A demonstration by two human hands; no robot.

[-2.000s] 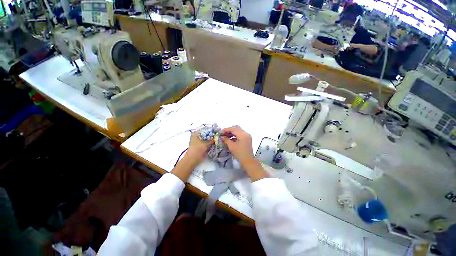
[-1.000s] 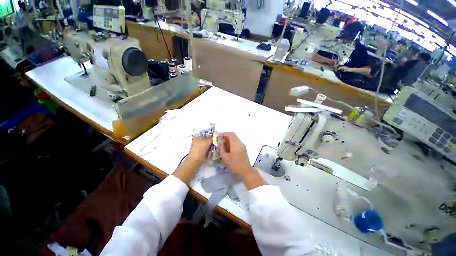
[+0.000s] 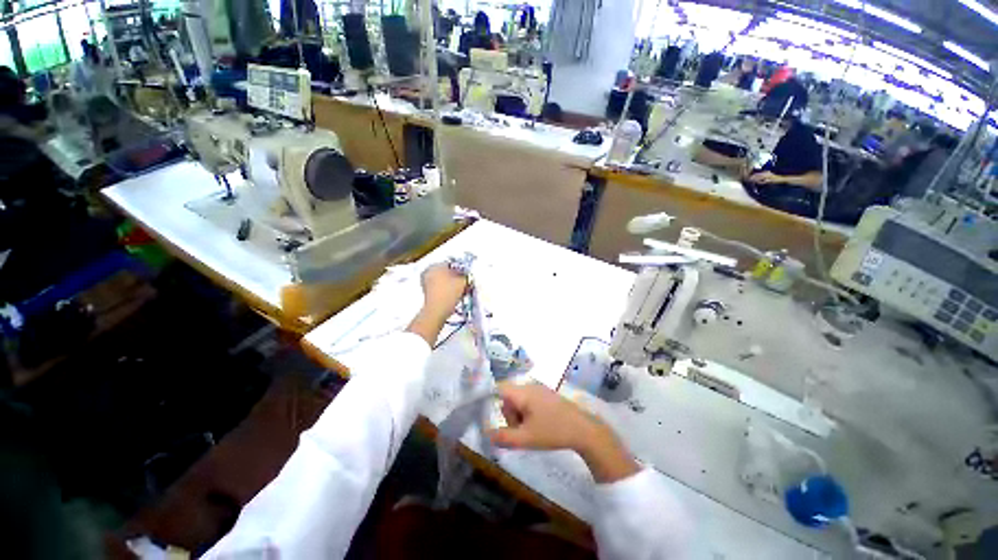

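My left hand (image 3: 443, 287) is shut on a small bundle of grey fabric pieces (image 3: 464, 265) above the white table (image 3: 525, 268). A long narrow grey strip (image 3: 478, 334) runs from the bundle down toward my right hand (image 3: 538, 418), which is lower and nearer the table's front edge. The right fingers are bent at the strip's lower end; blur hides whether they grip it. A wider grey fabric band (image 3: 460, 421) lies beside my right hand and hangs over the front edge. A small grey heap (image 3: 506, 352) lies between the hands.
A cream sewing machine (image 3: 657, 317) with a control panel (image 3: 930, 273) stands at right, a blue round object (image 3: 816, 500) on its bed. A clear plastic guard (image 3: 372, 246) stands at the table's left edge, another machine (image 3: 296, 175) beyond. A person (image 3: 790, 159) sits at the back right.
My hands have moved apart: the left slightly up and away with the bundle, the right down toward the front edge. The strip now shows stretched between them. The view has shifted a little.
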